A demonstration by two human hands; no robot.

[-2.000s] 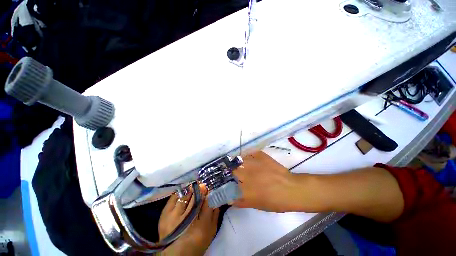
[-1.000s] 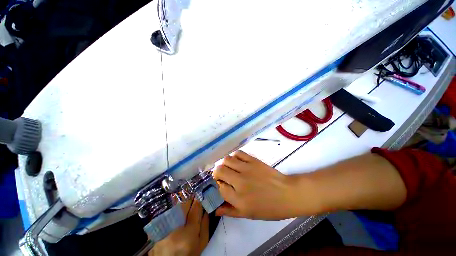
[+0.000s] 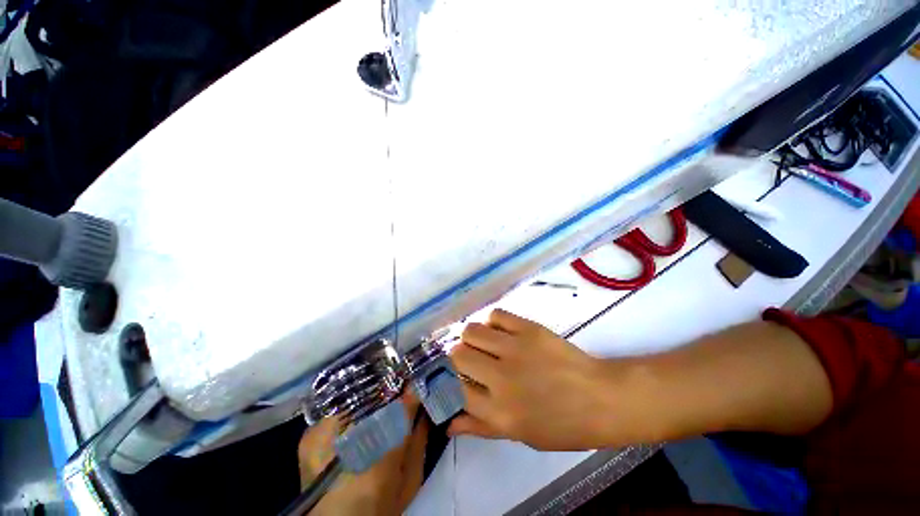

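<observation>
The white sewing machine point(image 3: 303, 232) with a blue stripe crosses the view. A grey ribbed fitting point(image 3: 373, 435) and shiny metal parts sit at its head's lower edge. Black cloth point(image 3: 227, 472) lies under the head. My right hand point(image 3: 525, 378) is beside the needle area with its fingers curled at a second grey piece point(image 3: 441, 393); its fingertips are hidden. My left hand point(image 3: 363, 479) is below the head on the black cloth, partly covered by the grey fitting and a metal bar, so its fingers are hidden. A fine thread runs down the machine's front.
Red scissor handles point(image 3: 617, 270) lie under the arm. Right of them are a black strip point(image 3: 746, 237), a small brown piece point(image 3: 735, 268), a pink and blue stick point(image 3: 837, 185) and a black cable point(image 3: 842, 131). Dark cloth point(image 3: 151, 71) is heaped behind the machine.
The view has moved closer to the machine head. My right hand has turned, with its curled knuckles now showing. My left hand's fingers, partly visible earlier, are now hidden behind the grey fitting.
</observation>
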